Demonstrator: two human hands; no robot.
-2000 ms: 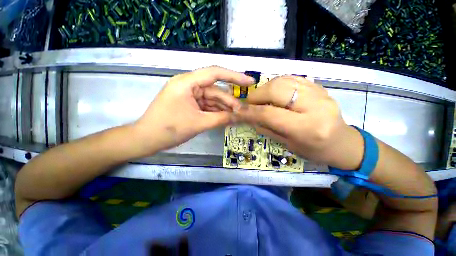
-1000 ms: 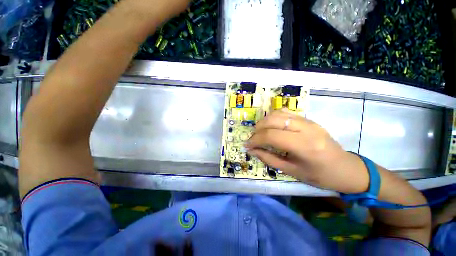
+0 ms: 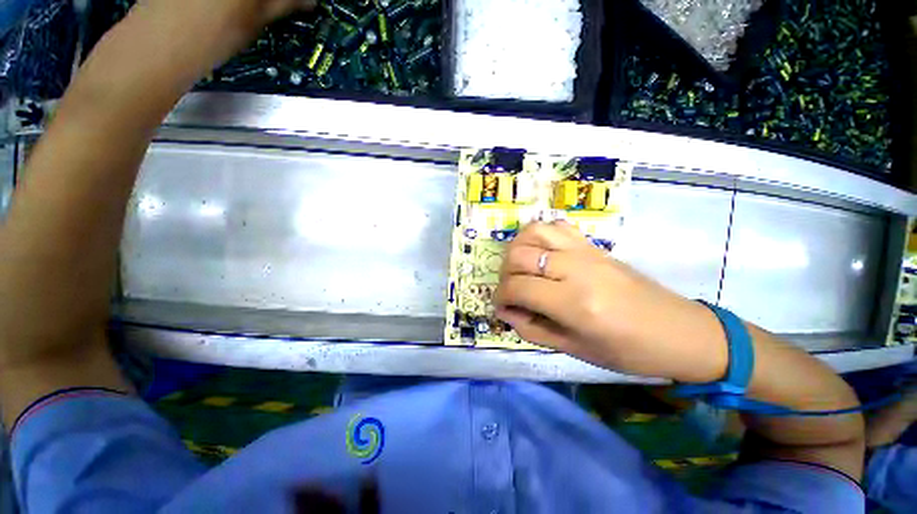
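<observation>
A cream-yellow printed circuit board (image 3: 487, 263) in two matching halves lies on the metal track, with yellow blocks and black connectors near its far edge. My right hand (image 3: 568, 291), with a ring and a blue wrist strap (image 3: 737, 351), is over the board's near half, fingertips bunched down at it; whether they pinch a part is hidden. My left hand (image 3: 287, 6) is at the top edge, mostly cut off, over the left bin of dark green capacitors (image 3: 377, 50); its fingers cannot be made out.
Pale metal rails (image 3: 302, 120) run along both sides of the track. Beyond stand a box of small white parts (image 3: 516, 50), a tilted box of clear parts (image 3: 709, 28) and a right bin of green capacitors (image 3: 819, 90). Part of another board (image 3: 909, 271) shows at the right edge.
My left hand has gone from beside my right hand to the left bin. My right hand has lowered onto the board, and its fingertips have shifted slightly towards me over the last second.
</observation>
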